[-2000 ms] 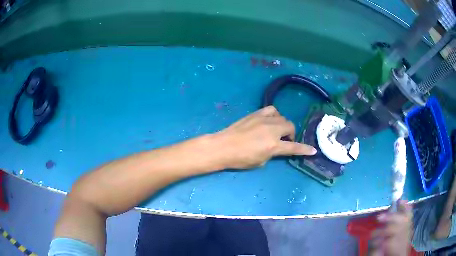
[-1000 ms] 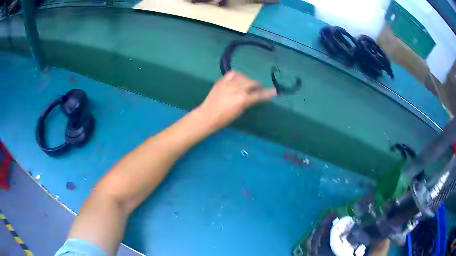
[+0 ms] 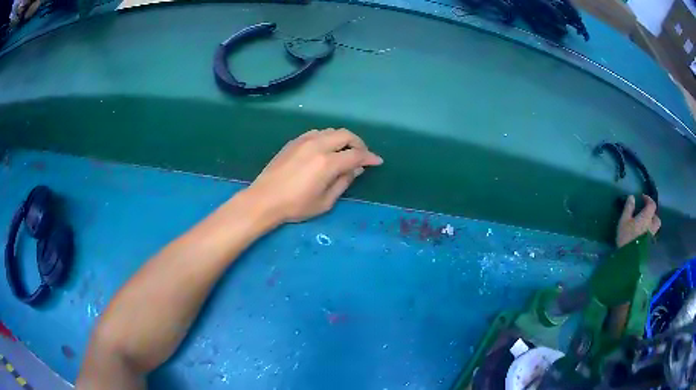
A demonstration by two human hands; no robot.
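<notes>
A part-assembled headband [image 3: 259,90] with a thin yoke and trailing wires lies on the green ledge [image 3: 458,114]. My left hand [image 3: 313,175] is over the ledge's front edge, below that headband and apart from it. It holds nothing visible, its fingers loosely bent. My right hand [image 3: 638,221] is at the far right behind the hand press, its fingers around the lower end of another dark headband [image 3: 645,167] on the ledge. The press partly hides this hand. The lever is not clearly visible.
The green press [image 3: 622,282] stands at the lower right, with a cracked white pad [image 3: 532,369]. A blue bin [image 3: 670,293] is beside it. Complete headphones [image 3: 52,247] lie at the left of the blue bench [image 3: 366,305]. Dark parts [image 3: 546,17] lie beyond the ledge.
The headband that was by the press, then at my left hand, now lies on the ledge. My left hand has come back from it. My right hand has moved from the lever area to the headband behind the press.
</notes>
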